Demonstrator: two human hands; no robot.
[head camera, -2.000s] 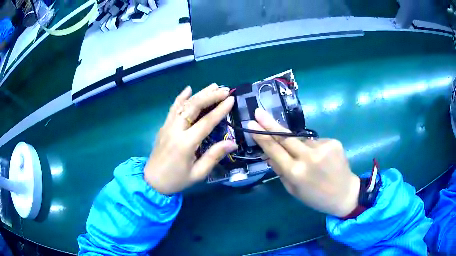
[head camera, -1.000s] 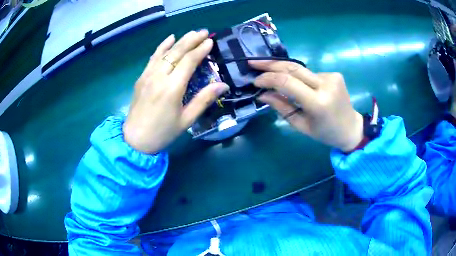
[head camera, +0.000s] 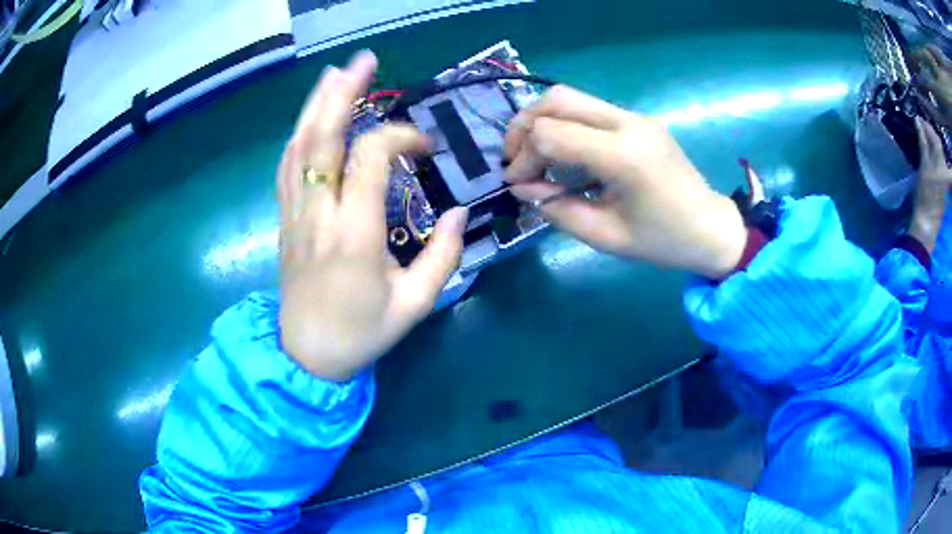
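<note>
The open device unit sits tilted in front of me. Its dark module carries a pale grey panel with a black strip. The circuit board with thin wires shows partly behind my left hand. A black cable arcs across the unit's far side to my right hand. My left hand is spread at the unit's left side, fingertips blurred, holding nothing visible. My right hand is curled at the right edge, around a thin dark tool partly hidden by the fingers.
The unit stands on a glossy green surface. A white board with black edging lies at the upper left. A white disc is cut off at the left edge. At the right, another person's hand is beside another unit.
The black cable has shifted from across the panel to the unit's far side, uncovering the panel. My left hand has lifted its fingers and spread. The view has moved rightward.
</note>
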